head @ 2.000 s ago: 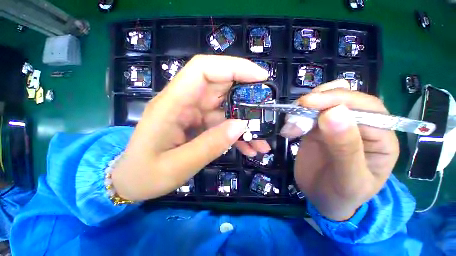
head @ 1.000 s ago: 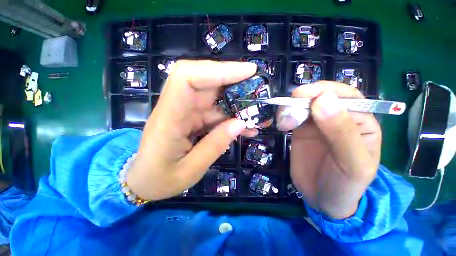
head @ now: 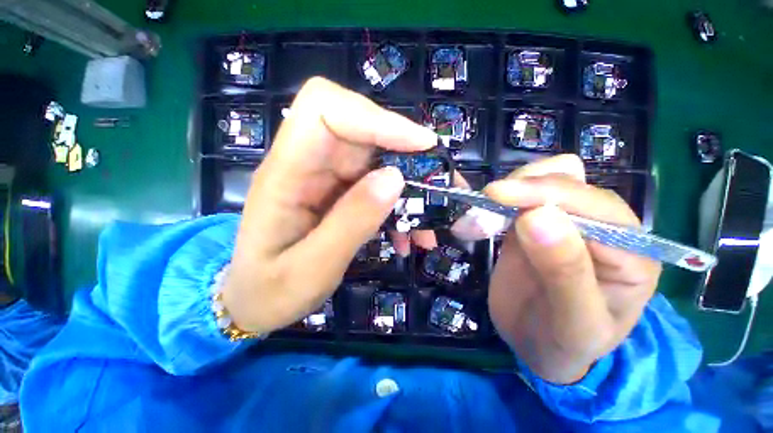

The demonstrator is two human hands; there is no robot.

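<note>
My left hand [head: 297, 203] holds an open smartwatch body [head: 424, 163] between thumb and index finger, above the tray. Its blue circuit board faces up at the far end, with a white label [head: 414, 206] at the near end. The thumb covers its left edge. My right hand [head: 576, 271] holds silver tweezers [head: 627, 238], whose tips reach into the shell just below the blue board, near the left thumb. A red wire shows beside the tips. What the tips touch is too small to tell. A whitish cover is on a right fingertip.
A black compartment tray [head: 428, 38] lies under both hands, with open units in many pockets. Loose units lie on the green mat beyond and to the right. A phone [head: 731, 241] rests on a white round base at right. A grey block [head: 114, 82] and white-yellow pieces [head: 65, 135] are at left.
The watch body tilted, then turned back more level. My left thumb has moved up along its edge. The tweezers' rear end swung up, then down towards me, with the tips staying at the shell.
</note>
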